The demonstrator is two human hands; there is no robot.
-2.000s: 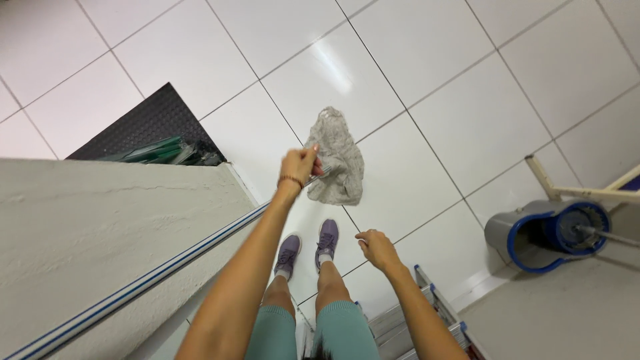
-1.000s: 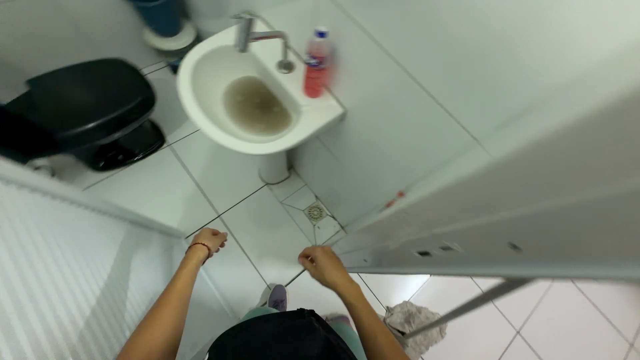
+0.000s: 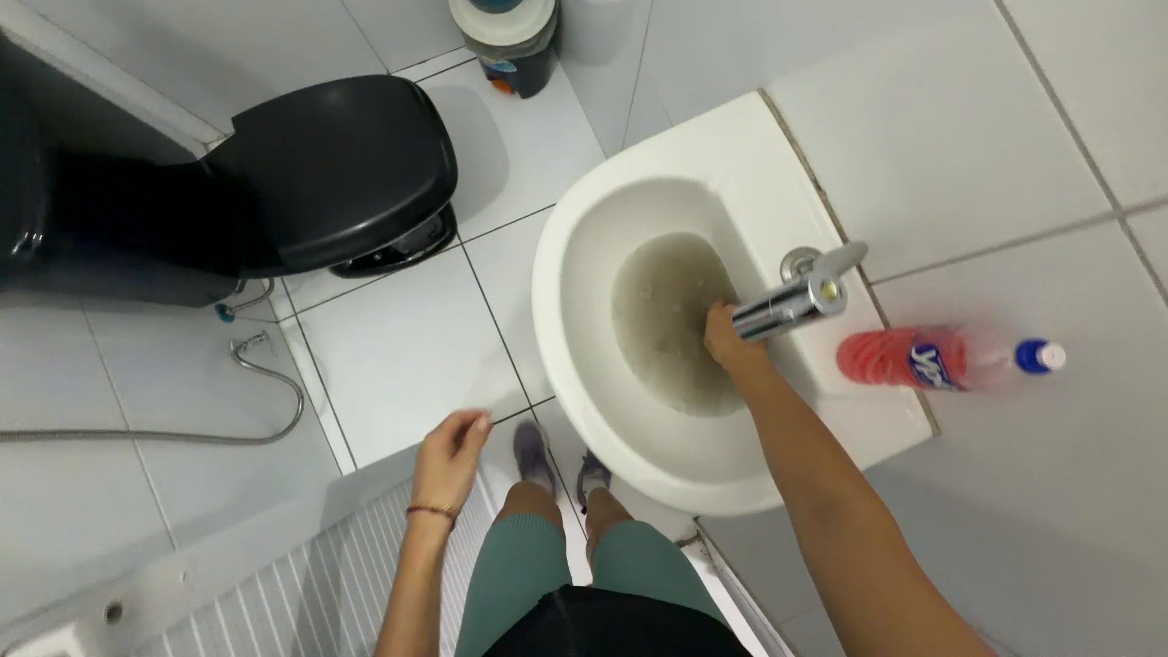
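Observation:
My right hand [image 3: 727, 339] reaches into the white ceramic washbasin [image 3: 584, 365], its fingers at the right edge of the murky grey-brown water [image 3: 671, 319]. The chrome faucet [image 3: 789, 306] overhangs that hand and partly covers it, so whether the fingers hold anything is hidden. On the basin's right ledge stands a clear plastic bottle [image 3: 949, 358] of pink liquid with a blue and white cap. My left hand [image 3: 452, 449] hangs left of the basin above the floor, fingers loosely curled, with nothing seen in it.
A black toilet [image 3: 347, 173] with its lid down is at the upper left. Beyond it stands a small bin [image 3: 511, 46] with a pale rim. A metal hose [image 3: 265, 438] runs along the left wall. A ribbed white panel [image 3: 301, 584] lies at the lower left, near my legs.
The view has moved from the tiled floor with a grey cloth to the washbasin. My right hand, above the floor one second ago, is now in the basin. The cloth is out of view.

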